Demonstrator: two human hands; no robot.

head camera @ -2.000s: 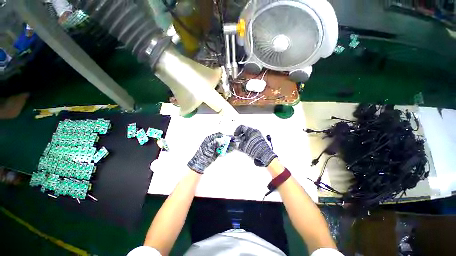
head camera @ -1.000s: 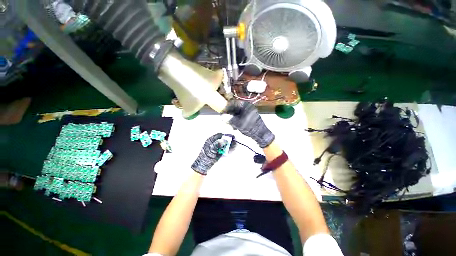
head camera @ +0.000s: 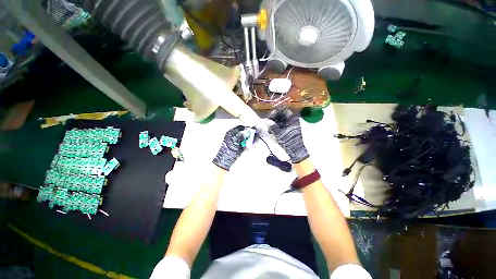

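My left hand (head camera: 231, 148), in a grey-black knit glove, holds a small green-and-white circuit board (head camera: 248, 137) over the white sheet. A black cable lead (head camera: 279, 162) runs from near the board down to a thicker black end on the sheet. My right hand (head camera: 289, 135), gloved the same, is just right of the board, close to the nozzle tip. Its fingers are bent; what they hold, if anything, is too blurred to tell. The cream fume extractor nozzle (head camera: 209, 87) points down at the hands.
Joined circuit boards (head camera: 79, 163) and several loose ones lie on the black mat (head camera: 130, 190) at left. A cable pile (head camera: 424, 163) lies at right. Behind the hands stand a wooden base block (head camera: 310, 90), metal rods (head camera: 250, 52) and a bench fan (head camera: 312, 35).
My left hand has moved up toward the nozzle with the board. My right hand has shifted right and slightly down from the nozzle tip since one second ago. The lead has moved up with the board.
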